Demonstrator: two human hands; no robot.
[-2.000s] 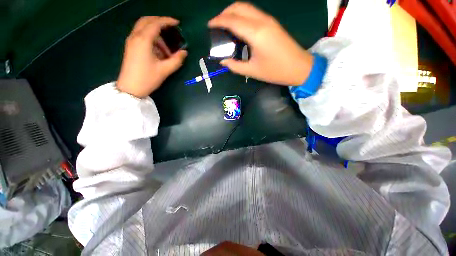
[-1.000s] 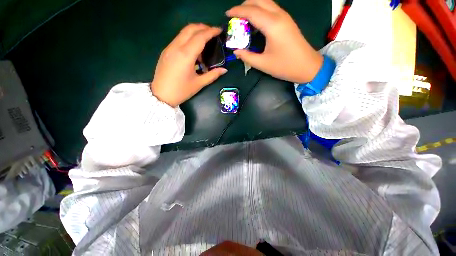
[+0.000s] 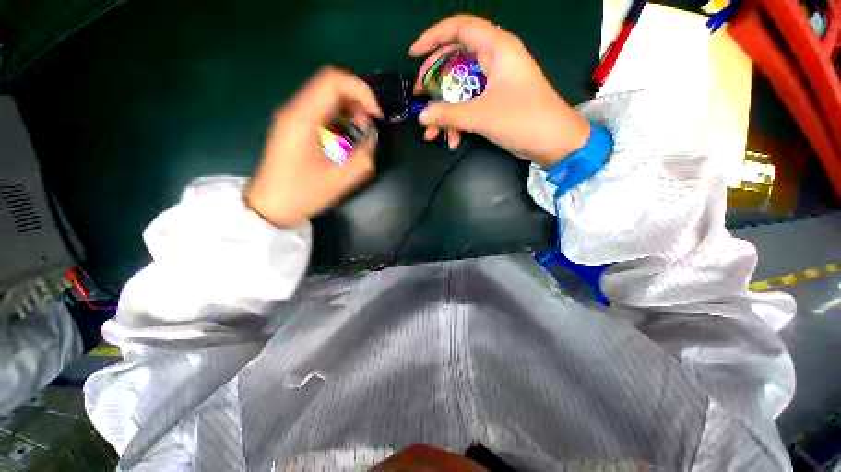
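Note:
My right hand [image 3: 489, 88] holds a smartwatch unit [image 3: 461, 77] between thumb and fingers, its screen lit with a colourful dial. My left hand [image 3: 318, 147], blurred, holds another smartwatch unit [image 3: 337, 145] with a bright, colourful screen partly hidden by the fingers. A dark, unlit unit [image 3: 390, 92] lies on the green mat [image 3: 221, 101] between my hands. A small blue piece [image 3: 418, 108] shows beside it at my right fingertips. A thin black cable [image 3: 426, 207] runs to the near mat edge.
A blue wrist strap [image 3: 583, 157] is on my right wrist, its blue cord hanging below. A grey vented box [image 3: 26, 198] with a red lead stands at left. Pale paper [image 3: 687, 83], a red and black pen [image 3: 618, 53] and a red tray [image 3: 800, 78] are at right.
The lit unit from the mat near me is gone from there, and my left hand now holds a lit one. A dark unit now lies between my hands. My left hand moved left.

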